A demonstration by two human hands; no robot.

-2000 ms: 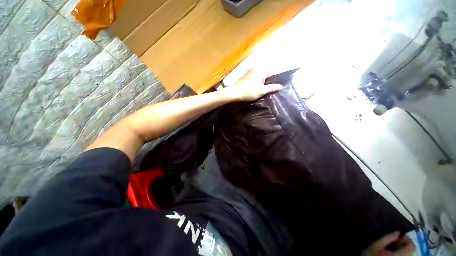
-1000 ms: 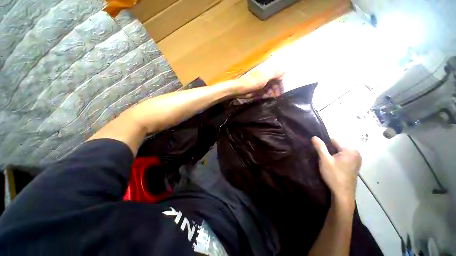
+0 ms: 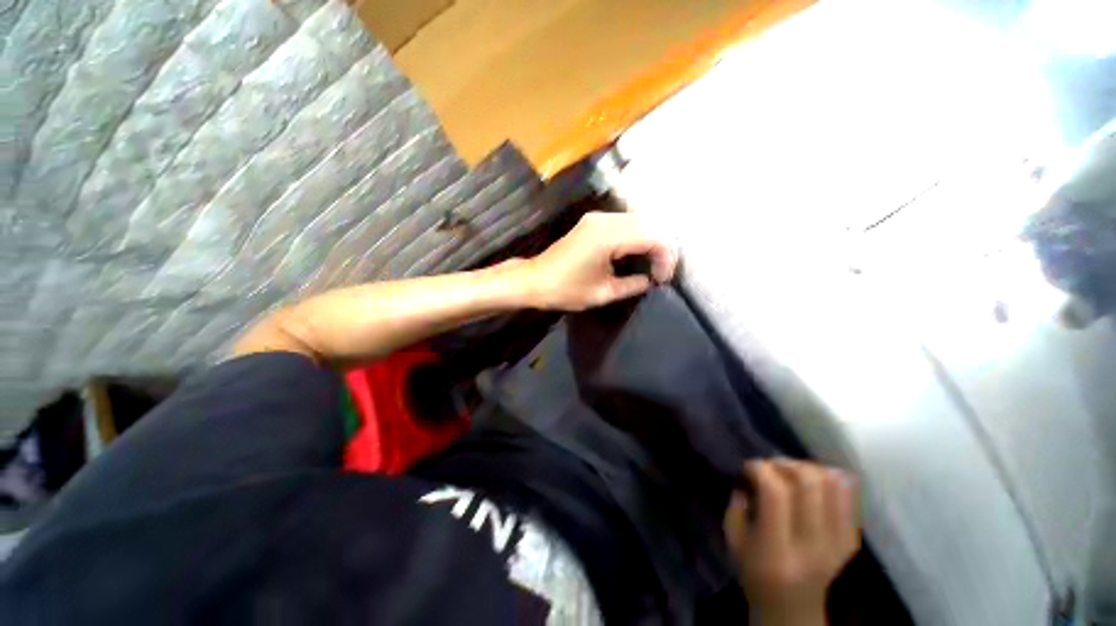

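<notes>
The dark brown garment (image 3: 667,355) hangs over the lap along the front edge of the white machine table. My left hand (image 3: 608,261) pinches its upper edge between thumb and fingers, at the table's edge. My right hand (image 3: 796,520) is lower right, blurred, with its fingers curled over the garment's edge. A matte dark grey face of the garment shows between the hands. The part of the garment below my right hand is dark and hard to make out.
The white sewing machine table (image 3: 906,306) is on the right, with the blurred machine parts (image 3: 1077,251) at the far right. Taped cardboard (image 3: 539,73) lies at the top. A red container (image 3: 394,413) is beside the lap. Quilted silvery padding (image 3: 220,184) covers the left.
The garment has been pulled off the table towards the lap, and its matte side now shows. My left hand has moved down, and my right hand has moved lower. The view has shifted.
</notes>
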